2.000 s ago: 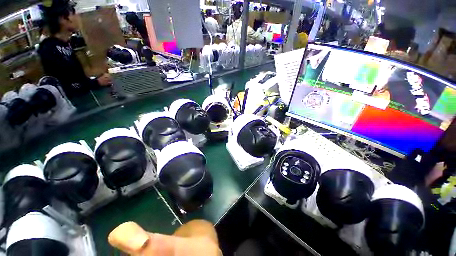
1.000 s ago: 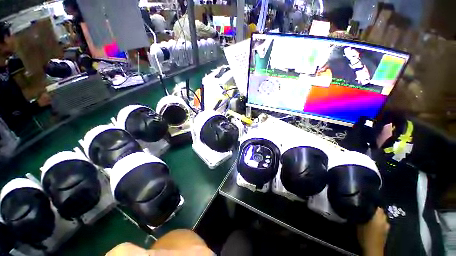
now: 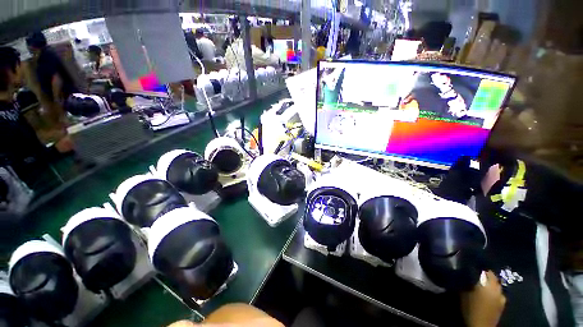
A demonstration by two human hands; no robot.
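My left hand (image 3: 230, 315) shows only as a blurred part, cut off by the bottom edge; its fingers are hidden. My right hand (image 3: 484, 303) is at the lower right, beside the black ball of the rightmost white-and-black camera (image 3: 451, 252). A small pale spot shows at its fingertips; whether it grips anything is unclear. Left of that camera stand another with a plain black front (image 3: 387, 227) and one with a lens and light dots (image 3: 330, 216). A pile of small whitish parts (image 3: 511, 276) lies right of my right hand.
More cameras (image 3: 192, 252) stand on the green bench (image 3: 252, 258) at left. A monitor (image 3: 412, 115) stands behind the right row. A black case (image 3: 543, 198) and a white strap (image 3: 543, 271) are at right. A person (image 3: 25, 128) is at far left.
The view has swung right since the first frame, then shifted slightly. My right hand has come into view beside the rightmost camera and stays there. My left hand shows less, lower at the bottom edge.
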